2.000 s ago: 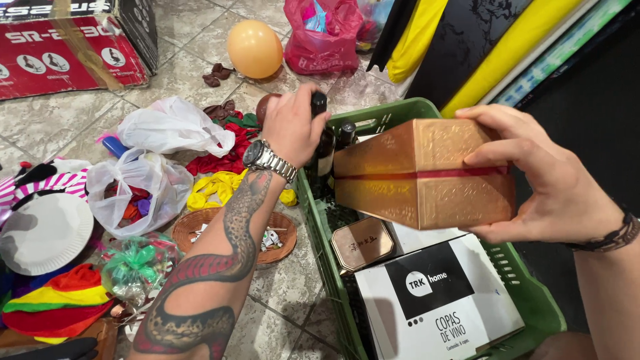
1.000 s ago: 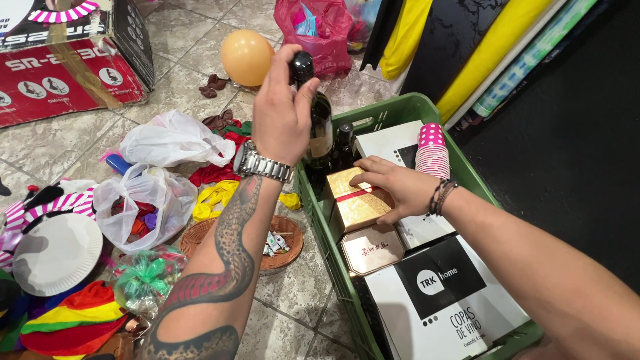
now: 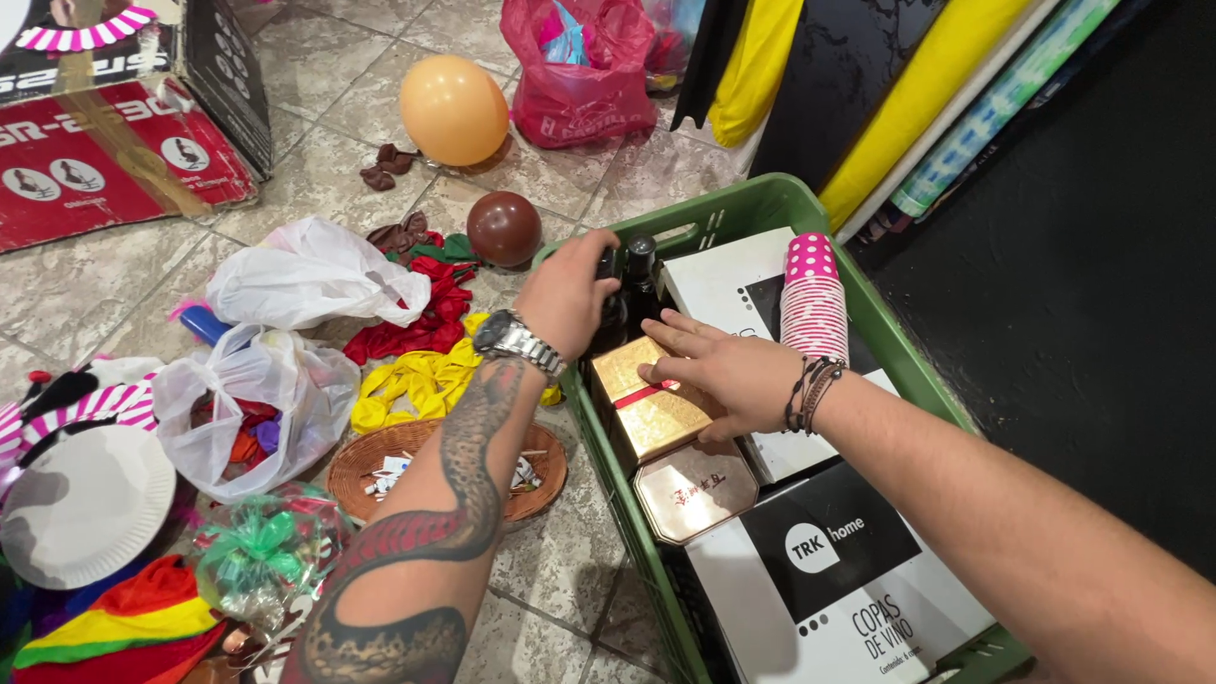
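My left hand (image 3: pixel 568 290) is around the top of a dark bottle (image 3: pixel 610 318) that stands at the far left corner of a green plastic crate (image 3: pixel 902 332). A second dark bottle (image 3: pixel 642 275) stands beside it. My right hand (image 3: pixel 717 375) rests on a gold box (image 3: pixel 641 370) with a red ribbon, fingers spread. Nearer to me lie a pinkish-gold octagonal tin (image 3: pixel 698 489) and a white and black wine glass box (image 3: pixel 836 579). Another white box (image 3: pixel 741 275) and a stack of pink and white paper cups (image 3: pixel 814 304) are in the crate's far part.
Left of the crate are a wicker basket (image 3: pixel 546 475), yellow balloons (image 3: pixel 408 385), a white plastic bag (image 3: pixel 309 275) and a white paper plate (image 3: pixel 85 503). Inflated orange (image 3: pixel 454 109) and brown balloons (image 3: pixel 503 228), a pink bag (image 3: pixel 579 90) and a red carton (image 3: pixel 104 152) lie beyond.
The gold box, held above the crate in my right hand at first, now sits inside it. My left hand has lowered the bottle into the crate's far left corner.
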